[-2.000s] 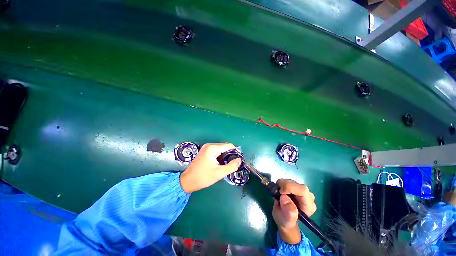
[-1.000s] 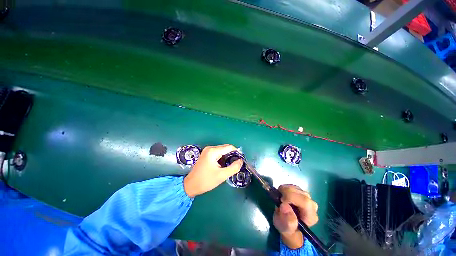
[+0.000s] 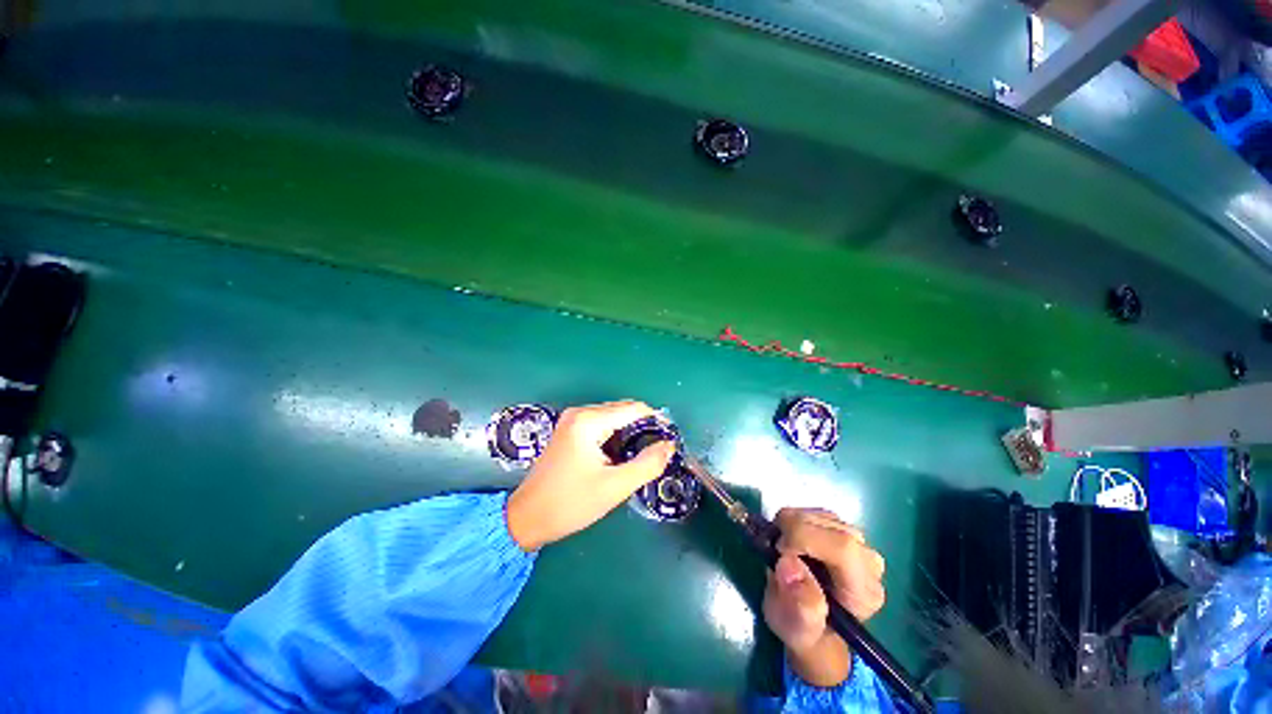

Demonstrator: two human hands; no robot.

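Note:
My left hand (image 3: 589, 472) holds a black speaker driver (image 3: 643, 441) between thumb and fingers, just above another silver-and-black driver (image 3: 668, 494) on the green bench. My right hand (image 3: 823, 579) grips the black handle of a soldering iron (image 3: 737, 513). Its metal shaft points up-left and its tip is at the right edge of the held driver; whether it touches cannot be told. One driver (image 3: 525, 435) lies on the bench left of my left hand, and one (image 3: 809, 424) lies to the right.
Spaced drivers (image 3: 723, 141) sit on the green conveyor belt (image 3: 586, 237) beyond the bench. A red cord (image 3: 879, 373) runs along the belt's edge. A black ribbed box (image 3: 1039, 572) stands at right, near a pale post (image 3: 1165, 423). Black equipment (image 3: 39, 328) is at far left.
The drivers on the belt have moved left, and a small white bit beside the red cord has also moved left. Both hands, the held driver and the iron stay nearly in place.

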